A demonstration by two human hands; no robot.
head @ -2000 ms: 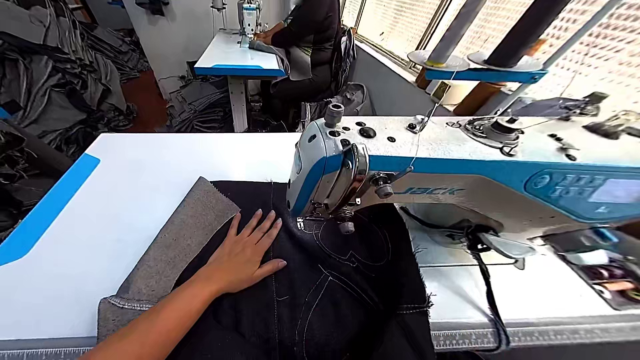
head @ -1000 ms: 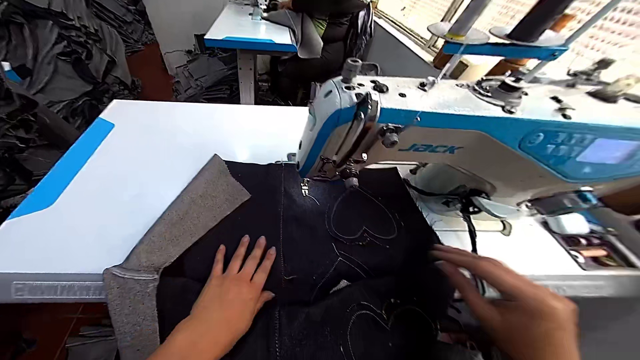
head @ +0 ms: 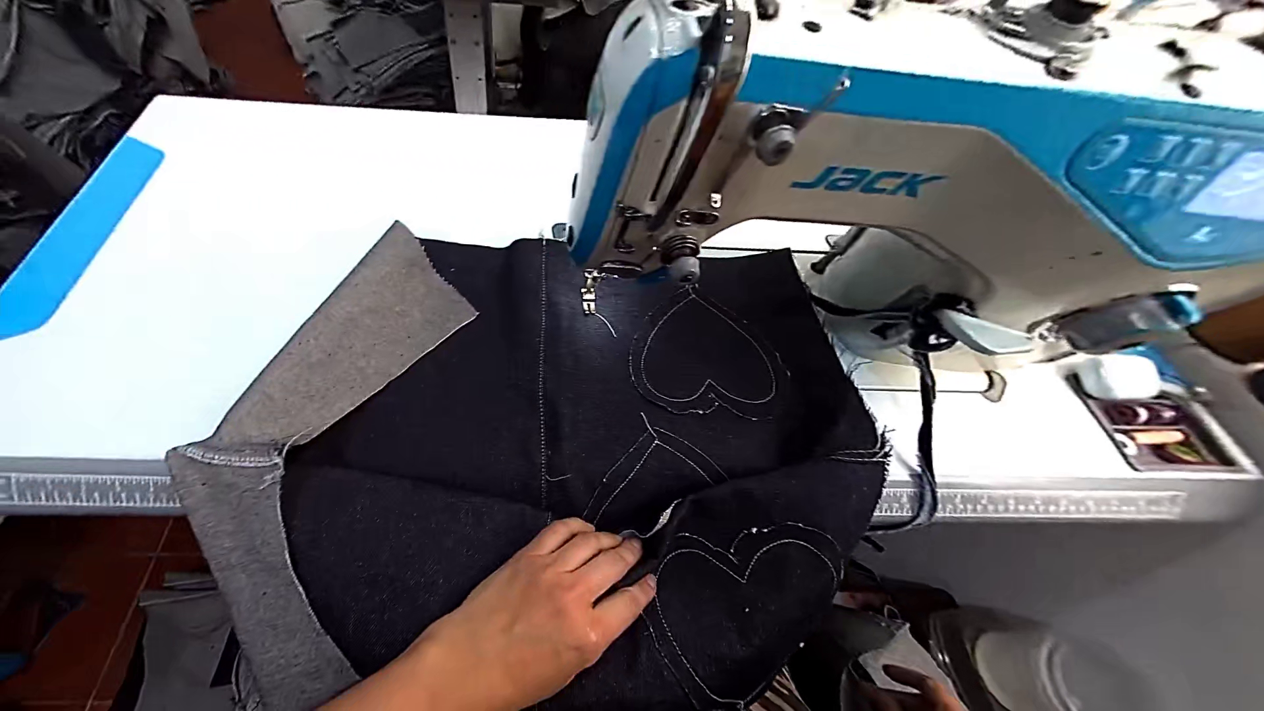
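Note:
Dark denim fabric (head: 425,415) with stitched heart outlines lies over the front of the sewing table, its grey underside folded up at the left. My left hand (head: 553,602) pinches a fold of it near the lower heart, below the table's front edge. Above the upper heart is the sewing machine's head (head: 642,148); its presser foot (head: 590,293) is over the denim, with a loose thread end beside it. My right hand (head: 908,686) is mostly cut off at the bottom edge, near a small grey cloth piece (head: 897,654); its grip is unclear.
The white table (head: 346,168) has a ruler strip (head: 1037,505) along its front. A tray of small items (head: 1160,425) is set in at the right, and a dark cord (head: 926,425) hangs beside the machine. Piles of dark cloth (head: 365,49) lie behind the table.
My left hand has gone from lying flat on the denim to pinching a fold. My right hand, over the denim's right side a second ago, is now low at the bottom edge. The view has tilted down.

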